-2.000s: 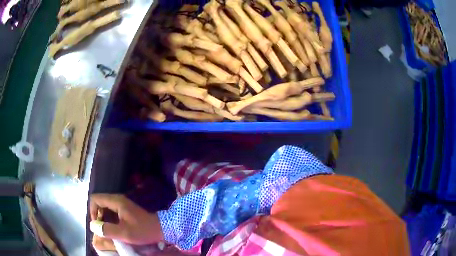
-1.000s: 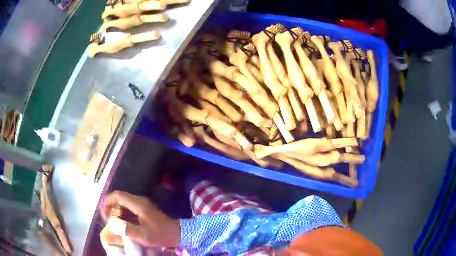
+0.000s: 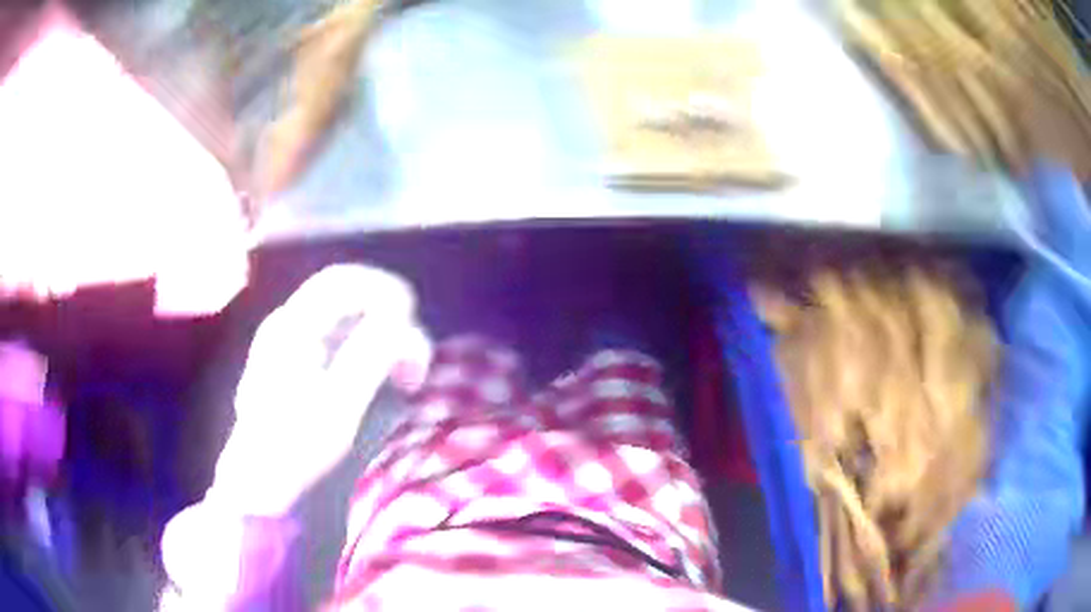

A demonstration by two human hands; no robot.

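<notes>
The view is strongly blurred. My left hand (image 3: 329, 371), in an overexposed white glove, is raised over the left side of my lap with its fingers curled. No held piece can be made out. My right arm, in a blue checked sleeve (image 3: 1029, 395), reaches up the right edge. My right hand (image 3: 1050, 129) is a brownish blur beside tan leg pieces (image 3: 945, 60) on the table; its grip cannot be made out. More tan legs (image 3: 897, 395) fill the blue crate (image 3: 766, 442) at the right of my lap.
The shiny table (image 3: 479, 132) spans the top, its edge beyond my knees. A cardboard pad (image 3: 682, 90) with a small blurred dark patch lies on it. A blurred tan piece (image 3: 317, 90) is at upper left. A bright white-pink shape (image 3: 108, 167) is at far left.
The view has swung, bringing my lap to the centre. My hands, close together before, are now far apart. My right arm has moved out to the right, over the crate side.
</notes>
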